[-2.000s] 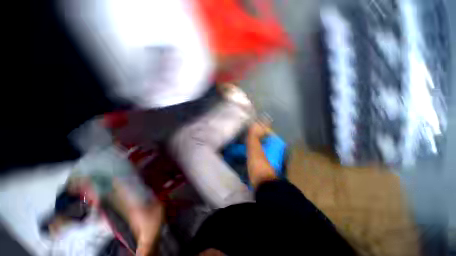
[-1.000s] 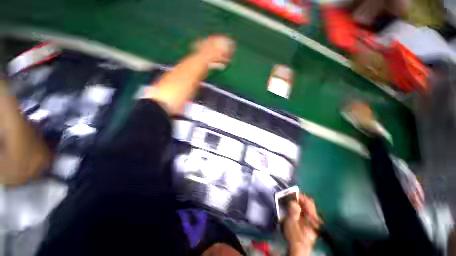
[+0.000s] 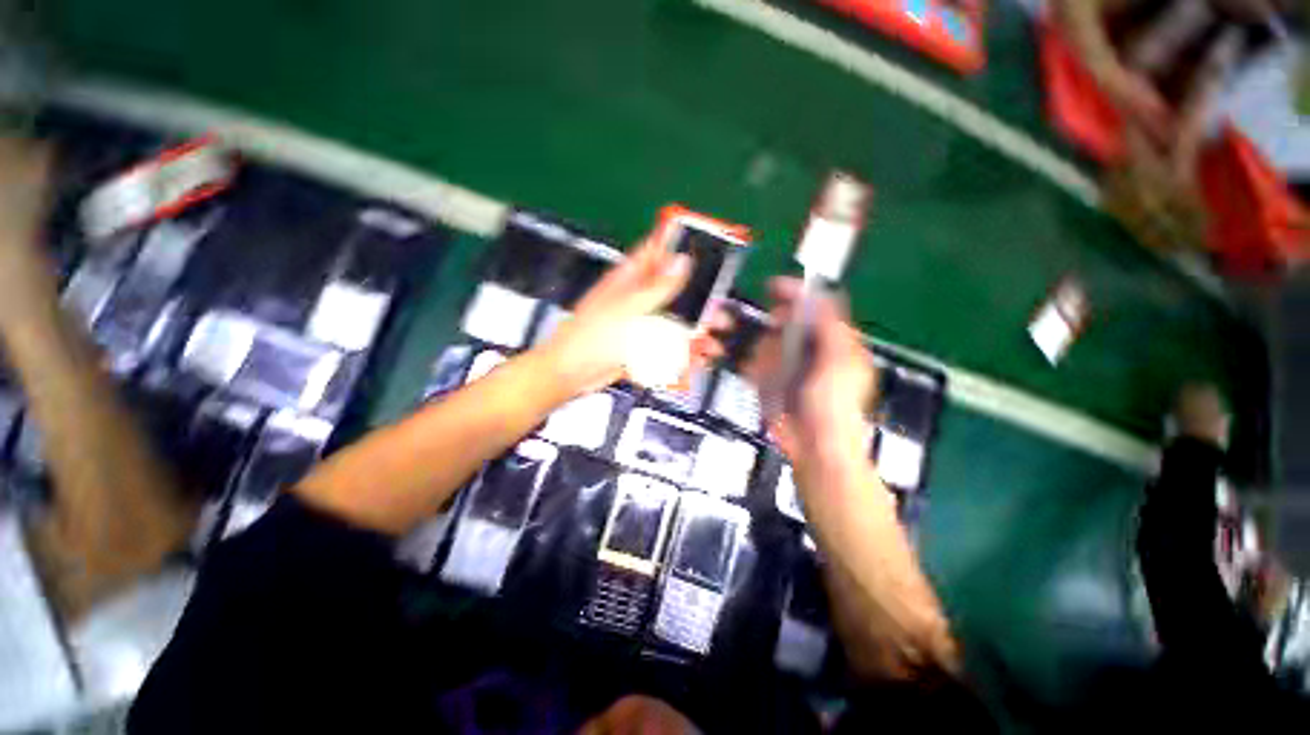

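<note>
My left hand (image 3: pixel 618 323) holds a red-orange-edged phone body (image 3: pixel 705 273) with a dark window and pale lower half, above the back of the black parts tray (image 3: pixel 553 610). My right hand (image 3: pixel 836 381), blurred, holds a thin pale piece (image 3: pixel 802 333) nearly edge-on, just right of the phone body and apart from it; whether it is a bezel or a cover cannot be told. Pale front covers lie in the tray pockets, with a gold-framed front cover (image 3: pixel 629 553) beside a silver-white one (image 3: pixel 705 574) near the front.
On the green belt (image 3: pixel 474 86) lie a blurred phone (image 3: pixel 835 226) beyond my right hand and another (image 3: pixel 1060 319) farther right. A second filled tray (image 3: pixel 388 244) and a coworker's arm (image 3: pixel 94 445) are at left. Another person's dark sleeve (image 3: pixel 1185 531) is at right.
My left hand has come back from the belt and now holds the phone body. My right hand has moved up from the tray's front right corner, with a thin piece still in it.
</note>
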